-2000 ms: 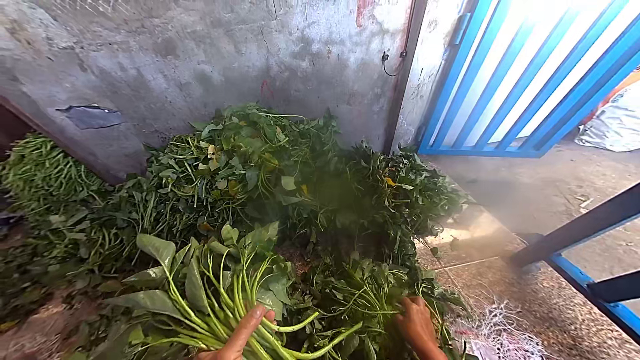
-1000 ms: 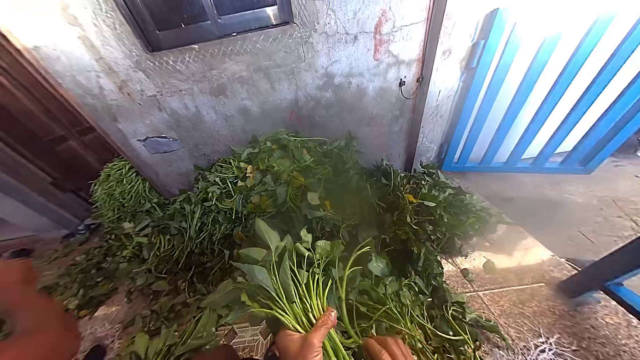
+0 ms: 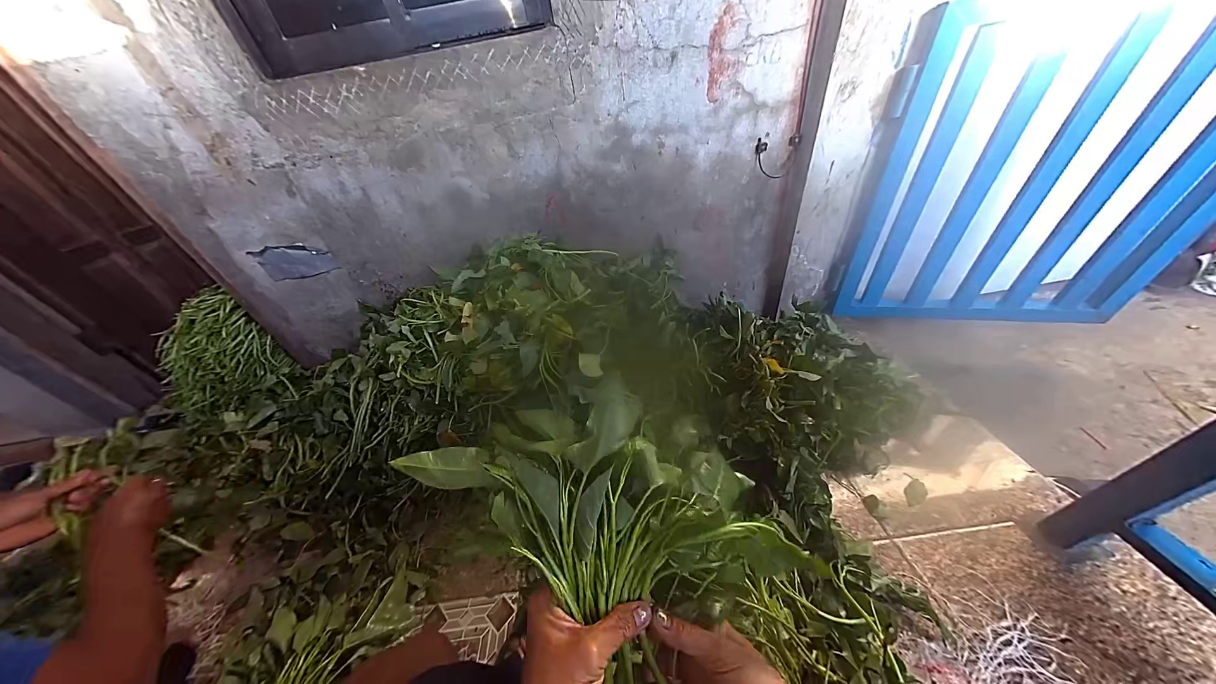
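At the bottom centre, my left hand [image 3: 579, 641] is closed around the stems of a bunch of leafy greens [image 3: 608, 541]. The long light-green stems fan upward from the grip, with broad leaves at the top. Close beside it on the right, my right hand [image 3: 712, 651] has its thumb tip against the stems near the left thumb; its other fingers are hidden, so its hold cannot be told. Behind the bunch, a large heap of leafy greens [image 3: 532, 323] lies against the wall. More loose stems [image 3: 807, 617] lie to the right of my right hand.
At left, another person's hands [image 3: 104, 503] handle greens. A pile of long green pods or stems [image 3: 223, 351] lies by the brown door [image 3: 76, 218]. A blue barred gate [image 3: 1016, 180] stands at upper right, a dark and blue metal frame [image 3: 1130, 494] below it. White strings [image 3: 1012, 655] lie at lower right.
My right hand was apart, in the greens to the right, and is now beside my left hand at the bunch. The stems now stand upright in a tighter bundle. The view has shifted left.
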